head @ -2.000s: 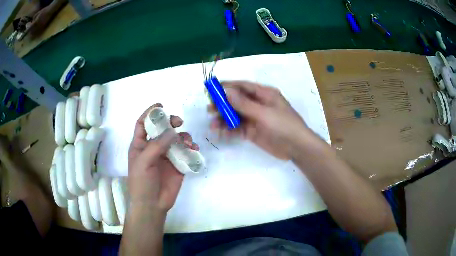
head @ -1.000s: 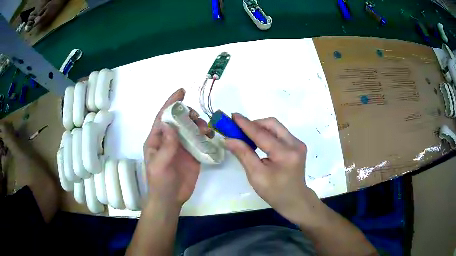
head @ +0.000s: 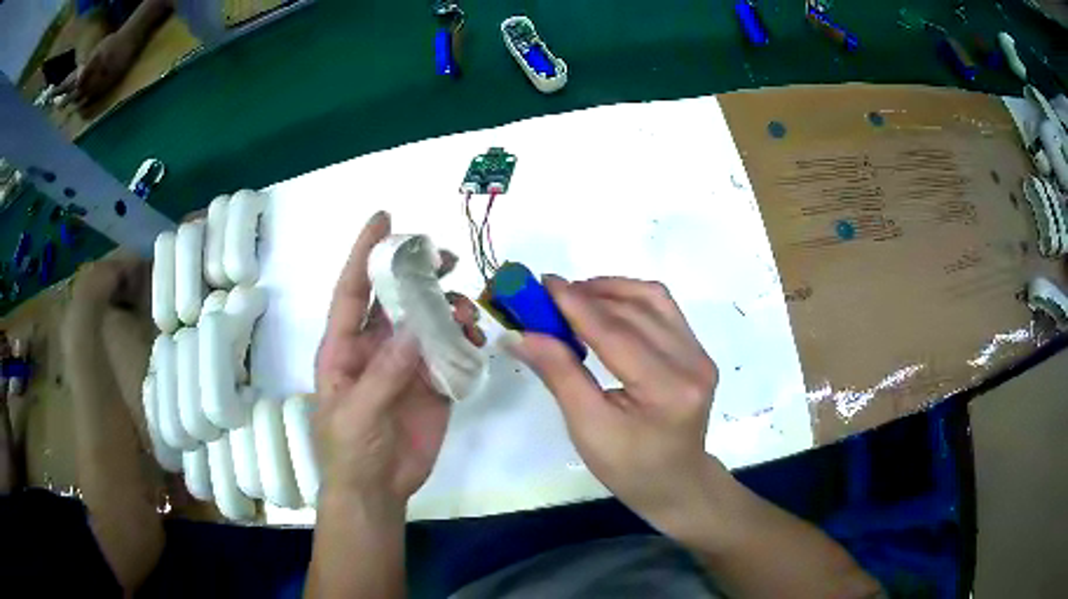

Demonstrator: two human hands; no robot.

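Note:
My left hand (head: 381, 398) holds a white elongated housing shell (head: 428, 316), its hollow side facing up and towards the right. My right hand (head: 638, 392) grips a blue battery (head: 536, 310) between thumb and fingers, just right of the shell. The battery's end faces up and left, with a small gold-yellow patch beside it. Thin red and pale lead wires (head: 481, 234) run from the battery end to a green circuit board (head: 490, 171), which is over the far part of the white sheet. The battery is outside the shell.
White curved housings (head: 220, 363) stand in rows at left. The green belt (head: 351, 94) carries a housing with a battery (head: 534, 55) and loose blue batteries (head: 444, 53). Brown cardboard (head: 890, 257) and white shells (head: 1042, 217) are at right. Another person's arm (head: 111, 410) is at left.
The battery has come down beside the shell, and the circuit board now shows beyond it on its wires. Since one second ago the shell has turned more upright. Belt items have shifted left in view.

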